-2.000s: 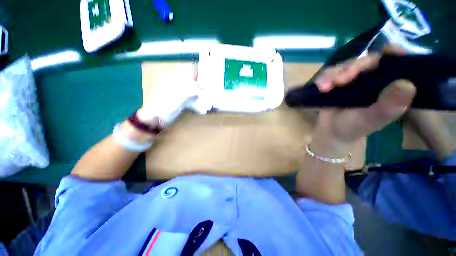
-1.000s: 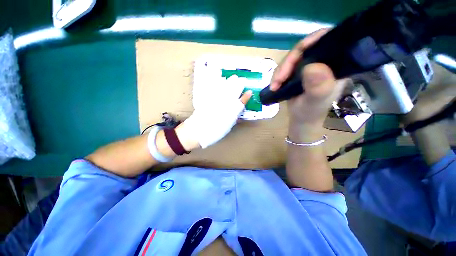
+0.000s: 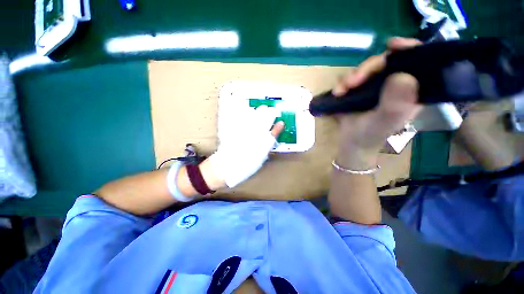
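Note:
A white housing (image 3: 300, 95) lies open side up on the cardboard sheet (image 3: 184, 86). A green circuit board (image 3: 288, 131) shows inside it. My left hand (image 3: 247, 140), in a white glove, lies over the housing's left part and the board, with a bare fingertip on the board. Whether it grips the housing cannot be told. My bare right hand (image 3: 382, 97) is closed round a thick black electric screwdriver (image 3: 454, 72). The screwdriver's tip is at the housing's right edge; contact cannot be made out.
Other white housings are at the top left (image 3: 60, 26) and top right (image 3: 442, 11). A blue cylinder (image 3: 127, 4) lies at the top. A clear-whitish bag (image 3: 14, 138) is at the left edge. The screw feeder (image 3: 445, 118) is partly behind the screwdriver. Another person's arm (image 3: 488, 138) is at right.
Since two seconds ago my left hand has moved from the housing's left edge onto the board. Over the last second the screwdriver has become more level and its tip has moved to the housing's right edge.

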